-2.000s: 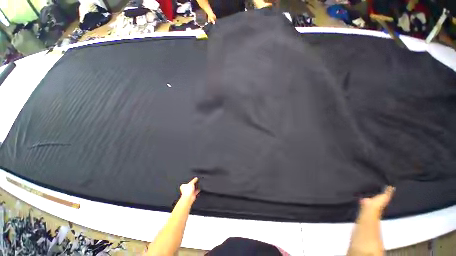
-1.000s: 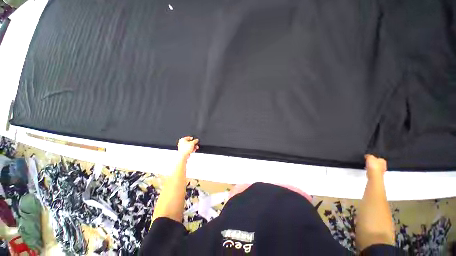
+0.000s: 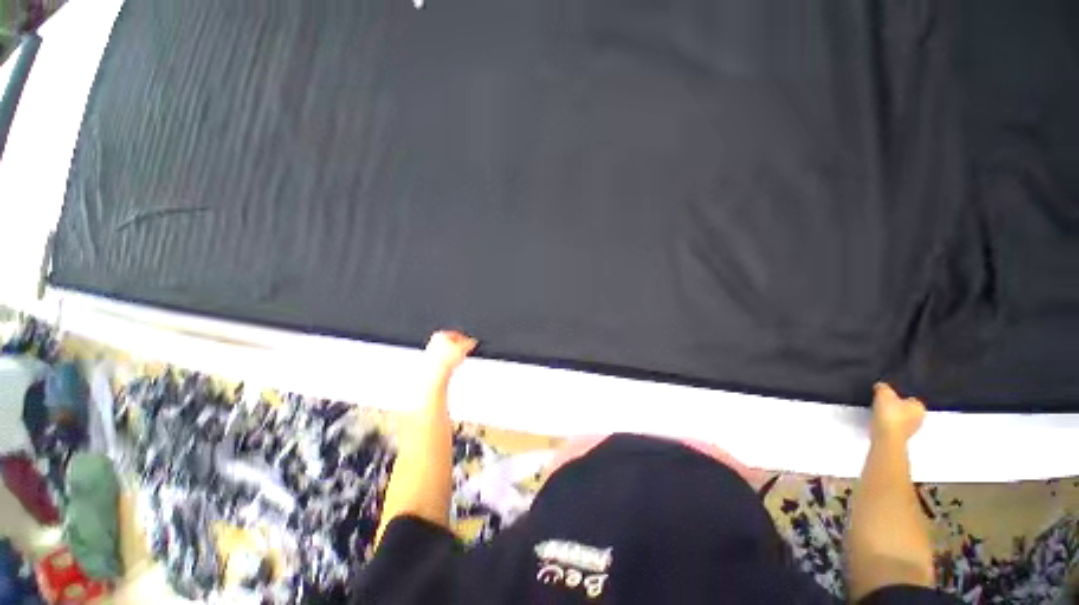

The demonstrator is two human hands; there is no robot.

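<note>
Black fabric lies over the white-topped table, its near edge running along the table's front rim. Fine ripples show at its left, and deeper folds above my right hand. My left hand grips the near edge left of centre. My right hand grips the same edge at the right. The fingertips of both hands are partly hidden at the cloth edge.
Black, grey and white scraps cover the tan floor below the table. Green cloth and a red item lie at the lower left. A dark rolled strip lies on the table's far left.
The raised black ply has come down flat on the lay, its near edge now along the rim. Both hands still hold that edge. The view has tipped down; the second worker is out of view.
</note>
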